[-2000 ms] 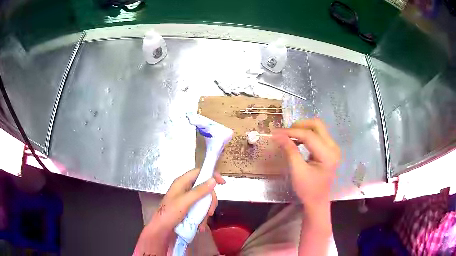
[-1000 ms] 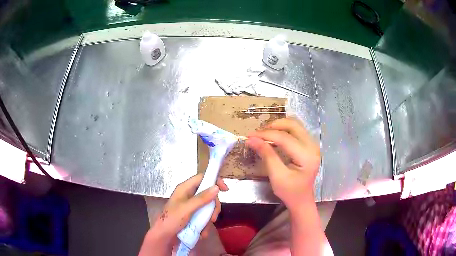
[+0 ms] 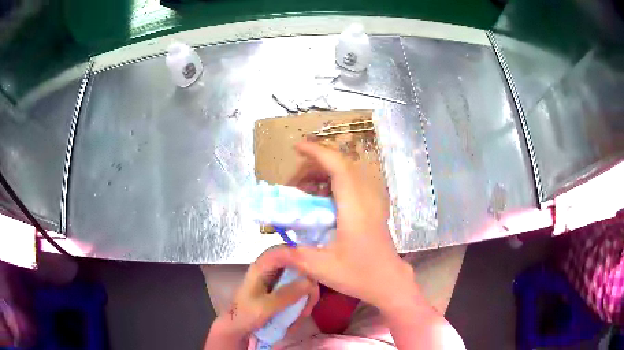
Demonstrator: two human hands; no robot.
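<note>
The pale-blue foot-shaped plastic part (image 3: 291, 206) is over the near edge of the cardboard, its toe-like end turned up toward me and blurred. My left hand (image 3: 274, 290) is closed around its shaft. My right hand (image 3: 356, 236) is at the foot end, on its right side, fingers curved around it; its exact hold is blurred. No swab can be made out in the right hand. The brown cardboard mat (image 3: 277, 147) lies under the hands; the small white cup is hidden. Thin pale sticks (image 3: 345, 128) lie near its far edge.
Two white squeeze bottles (image 3: 185, 65) (image 3: 353, 51) stand at the bench's back. A crumpled white tissue (image 3: 301, 104) and a thin rod (image 3: 373, 95) lie beyond the cardboard. Metal dividers flank the bench (image 3: 150, 157). Blue stools (image 3: 68, 301) are below; patterned cloth (image 3: 595, 280) is at right.
The foot end has turned and dropped nearer to me. My right hand has moved left from touching a swab to the part, and now lies against the part. The view has shifted slightly.
</note>
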